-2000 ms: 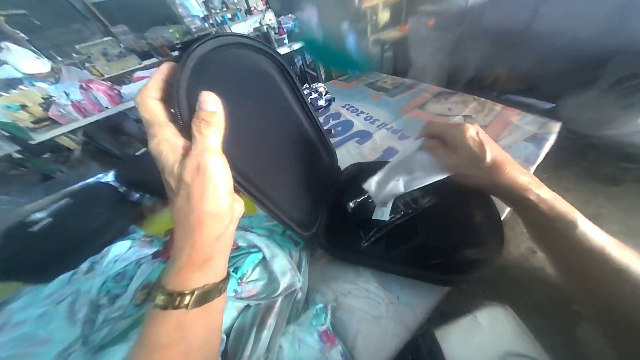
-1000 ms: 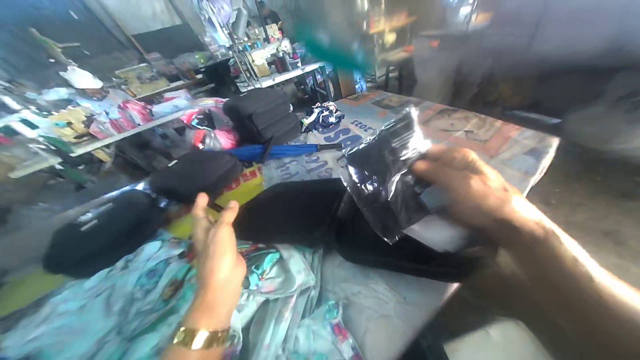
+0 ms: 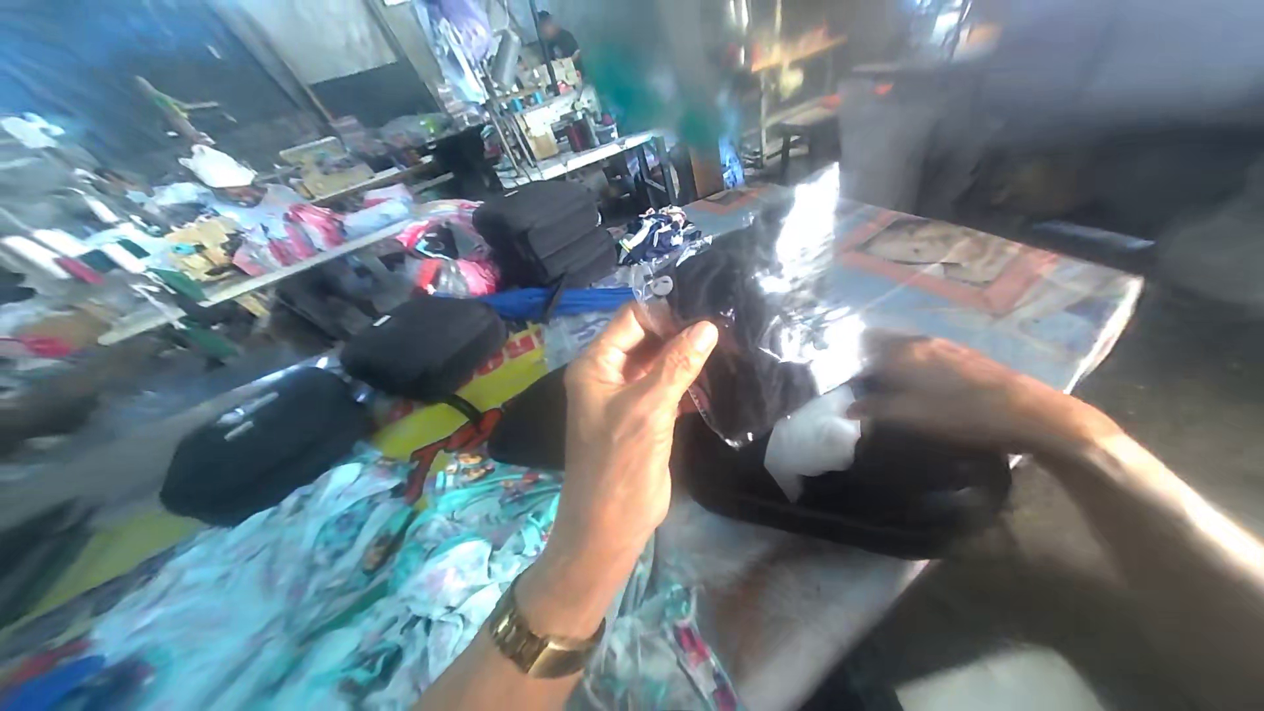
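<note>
My left hand (image 3: 632, 405), with a metal-banded watch at the wrist, pinches the near left edge of a clear plastic bag (image 3: 760, 316) that has something dark inside. My right hand (image 3: 948, 395) is blurred at the bag's right side, with a crumpled white piece (image 3: 820, 444) by its fingers; its exact hold on them is partly hidden. Below both hands lies an opened black zip case (image 3: 839, 513), its lid spread to the left behind my left wrist and partly hidden.
Black cases (image 3: 425, 346) stand at the left, more are stacked (image 3: 543, 232) farther back. Patterned teal cloth (image 3: 326, 592) lies at the near left. A blue folded item (image 3: 563, 301) lies beyond. Cluttered tables and a person (image 3: 558, 39) are in the background.
My left hand has let go of the case lid, which now lies down, and has taken hold of the plastic bag's edge. The bag has come up out of the case.
</note>
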